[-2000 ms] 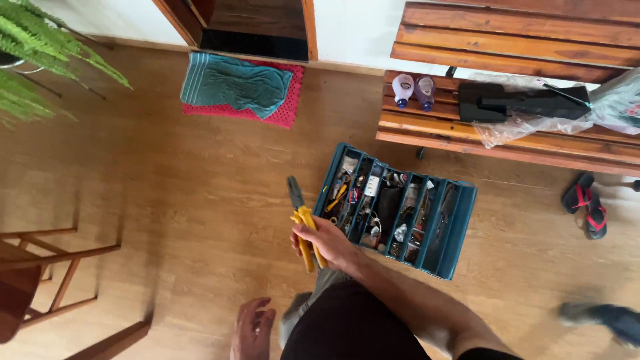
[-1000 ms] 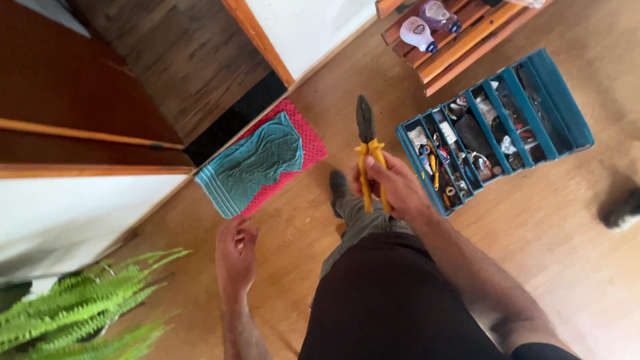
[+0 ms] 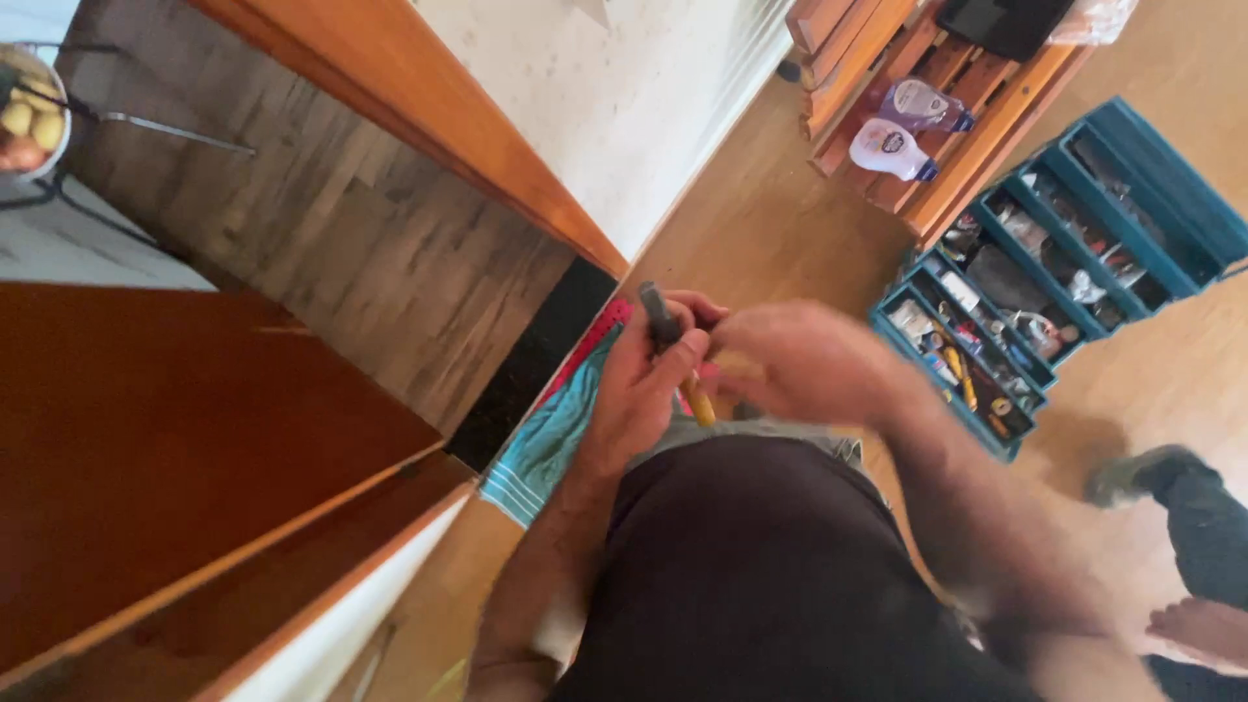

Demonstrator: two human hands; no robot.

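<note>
The pliers with yellow handles (image 3: 698, 402) are in my left hand (image 3: 629, 385), which is closed around them, the grey jaws pointing up past the thumb. Close on the right is my right hand (image 3: 804, 361), blurred by motion, its fingers near the pliers and the left fingertips. Whether it holds anything is not clear. To the right of both hands, on the wooden floor, a blue metal cantilever toolbox (image 3: 1048, 366) stands with its trays spread apart, full of small tools and parts.
A slatted wooden bench (image 3: 980, 146) bears two plastic bottles (image 3: 892, 149) and a black object (image 3: 1009, 21). A teal towel (image 3: 551, 429) on a pink mat lies by the doorway's dark threshold (image 3: 536, 351). A brown door (image 3: 195, 419) is at left. Another person's leg (image 3: 1199, 526) and hand (image 3: 1204, 629) show at right.
The pliers have passed from my right hand to my left. Both hands have come together in front of my body. The view has turned toward the doorway.
</note>
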